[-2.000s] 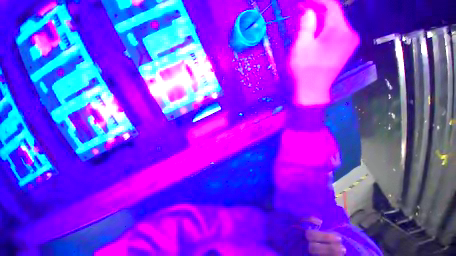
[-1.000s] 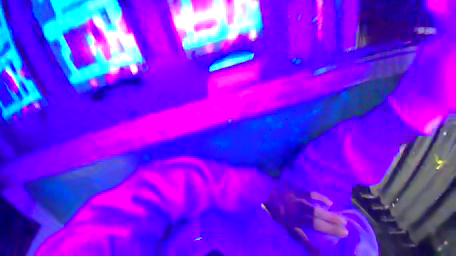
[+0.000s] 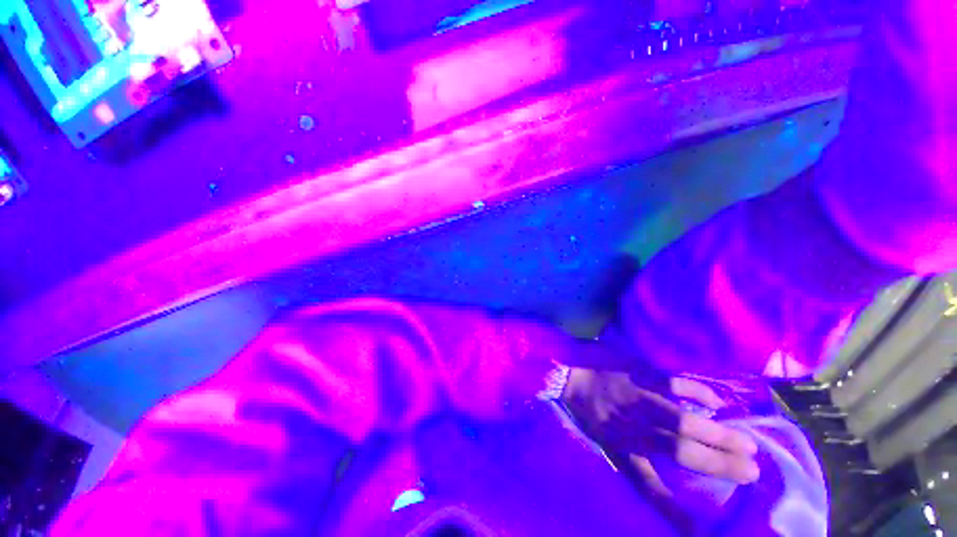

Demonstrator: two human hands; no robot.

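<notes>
A circuit board (image 3: 131, 68) glows cyan, pink and white at the upper left, cut off by the top edge. A corner of another board (image 3: 8, 180) shows at the left edge. My left hand (image 3: 672, 430) lies low at the right of centre, against my clothing near my right arm. Its fingers are slightly bent and apart, dark at the back and pale at the tips, with nothing seen in it. My right sleeve (image 3: 892, 136) fills the upper right; my right hand is out of the picture.
The bench's pink front edge (image 3: 367, 194) runs slantwise above a blue-teal panel (image 3: 472, 252). A pale pink flat patch (image 3: 483, 73) and a cyan strip (image 3: 488, 13) lie near the edge. Ribbed metallic rails (image 3: 902, 367) stand at the lower right. My left sleeve (image 3: 315, 388) crosses the lower left.
The view has shifted, so the boards sit higher and mostly out of the picture, and the round teal pot is gone from view. My right hand has left the picture at upper right.
</notes>
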